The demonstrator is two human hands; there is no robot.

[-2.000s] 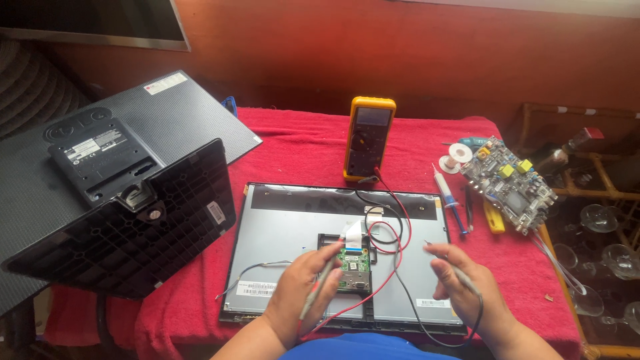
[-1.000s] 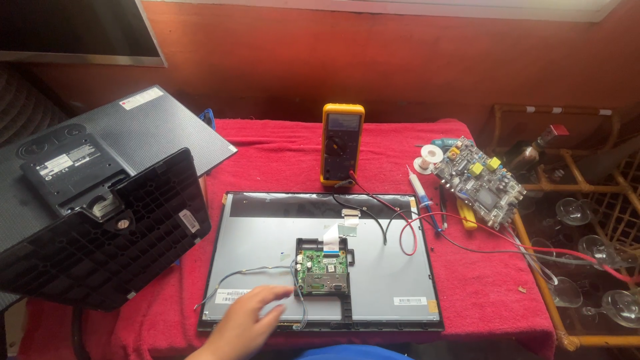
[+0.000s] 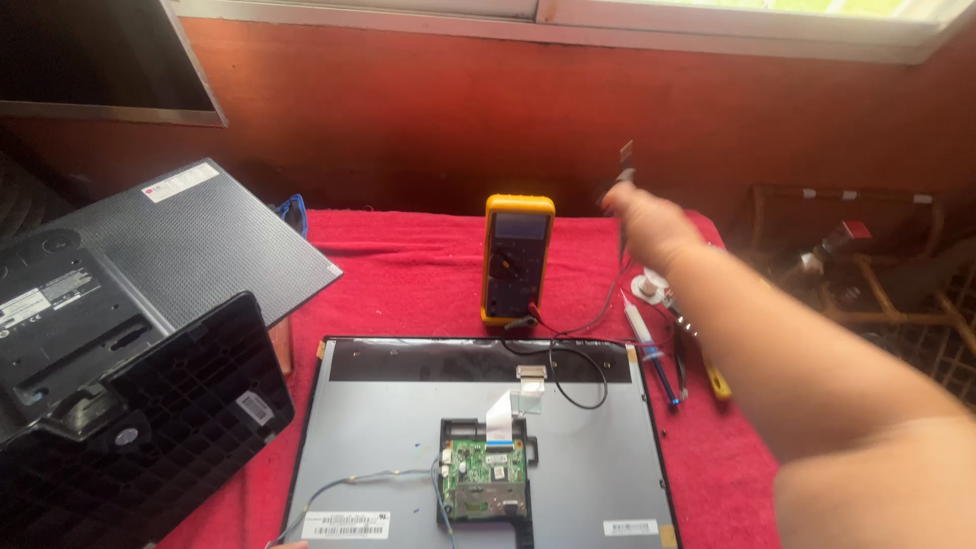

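Note:
My right hand [image 3: 640, 217] reaches out above the far right of the red cloth, shut on a blurred dark object with a pale tip; what it is cannot be told. Of my left hand [image 3: 292, 545] only a fingertip shows, at the bottom edge beside a blue-grey cable [image 3: 358, 479]. An LCD panel [image 3: 381, 427] lies back side up, with a green circuit board [image 3: 484, 465] in a black bracket and a white ribbon cable [image 3: 499, 418] on it. Behind the panel stands a yellow digital multimeter [image 3: 520, 259]. Its leads run to the right.
A black monitor back cover [image 3: 206, 229] and stand base [image 3: 198, 396] lean at left. On the right lie a syringe [image 3: 640, 324], a solder spool [image 3: 650, 285] and a yellow-handled tool [image 3: 717, 381]. My forearm partly hides that side. A rattan rack [image 3: 877, 290] stands beyond.
My right hand has come into view at the upper right. My left hand has moved down, nearly out of view. Two seconds ago both hands held probes over the circuit board.

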